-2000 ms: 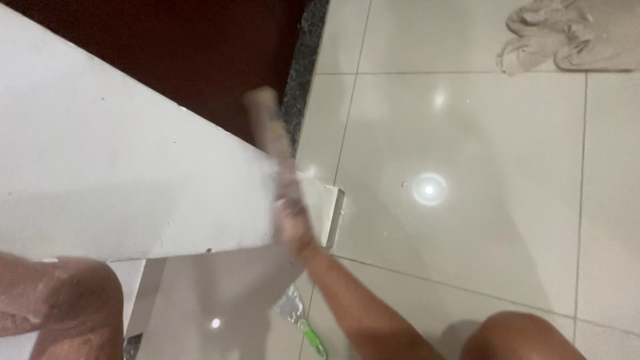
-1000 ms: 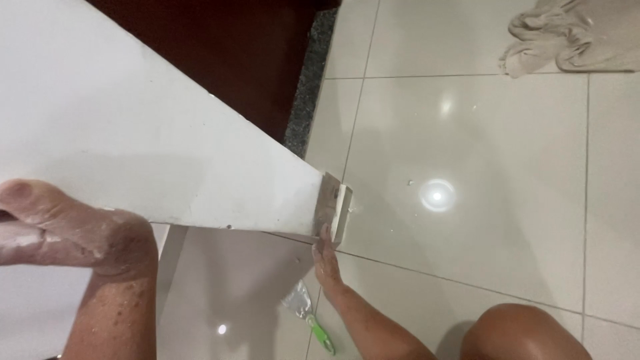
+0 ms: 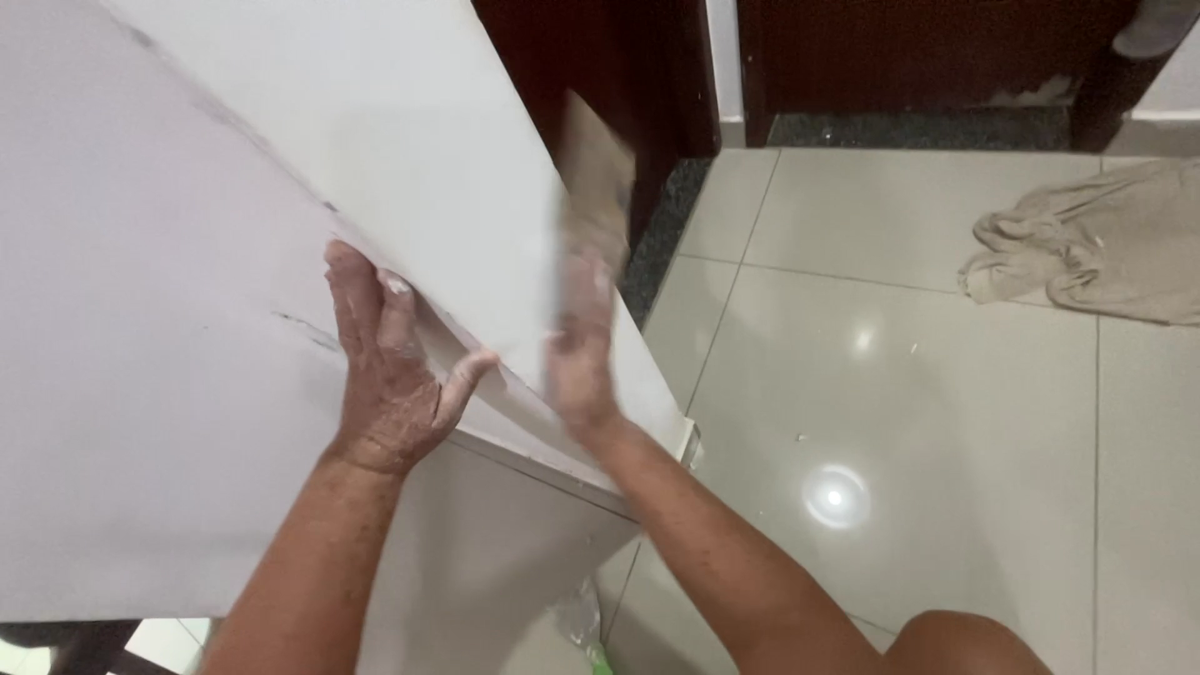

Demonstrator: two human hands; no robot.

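A white wall end (image 3: 403, 122) runs down to the tiled floor, with dark marks along its corner edge. My left hand (image 3: 384, 366), dusted with white powder, lies spread against the wall's side face (image 3: 169, 356) beside that edge, holding nothing. My right hand (image 3: 583, 347) is blurred by motion over the narrow white face. In it is a flat, brownish strip or block (image 3: 598, 178), perhaps sandpaper; its exact kind cannot be told. A putty knife with a green handle (image 3: 600, 661) lies on the floor at the bottom, partly cut off.
A beige cloth (image 3: 1125, 244) lies crumpled on the glossy floor tiles (image 3: 900, 394) at right. Dark red-brown door panels (image 3: 647, 75) with granite sills (image 3: 923, 129) stand at the top. My knee (image 3: 970, 642) is at the lower right.
My left hand now rests flat on the wall's side, fingers pointing up. My right hand has moved up from the wall's base. The view has shifted, showing more of the wall's side.
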